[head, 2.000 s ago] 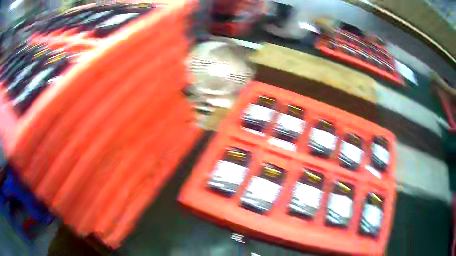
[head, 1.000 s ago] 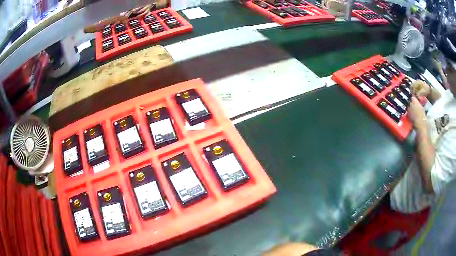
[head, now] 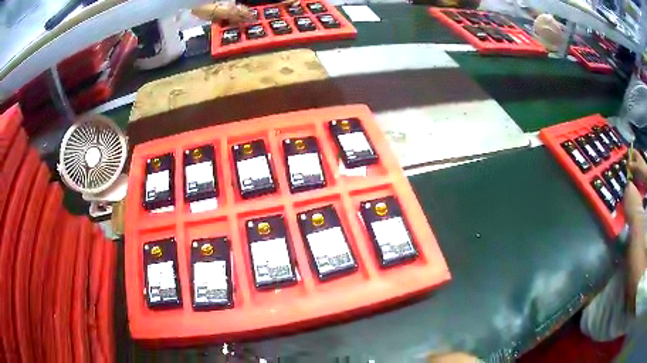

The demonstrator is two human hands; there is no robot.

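A red foam tray (head: 333, 301) lies on the bench in front of me. Its ten pockets, in two rows of five, each hold a black device unit (head: 272, 252) with a white label and a round gold-yellow mark. White slips (head: 203, 205) show below some back-row units. A small skin-coloured sliver, apparently my right hand (head: 454, 358), is at the bottom edge right of centre, cut off and blurred, clear of the tray; its fingers cannot be made out. My left hand is not in view.
Stacked red trays (head: 53, 269) stand at the left beside a small fan (head: 93, 154). A tan board (head: 227, 85) lies behind the tray. Another person's arm (head: 633, 241) reaches to a filled tray (head: 592, 177) at the right. More trays and hands are across the bench.
The view has swung left since one second ago, so the tray sits further right and more of the stack shows. The skin-coloured sliver at the bottom is smaller. The tray's units look unchanged.
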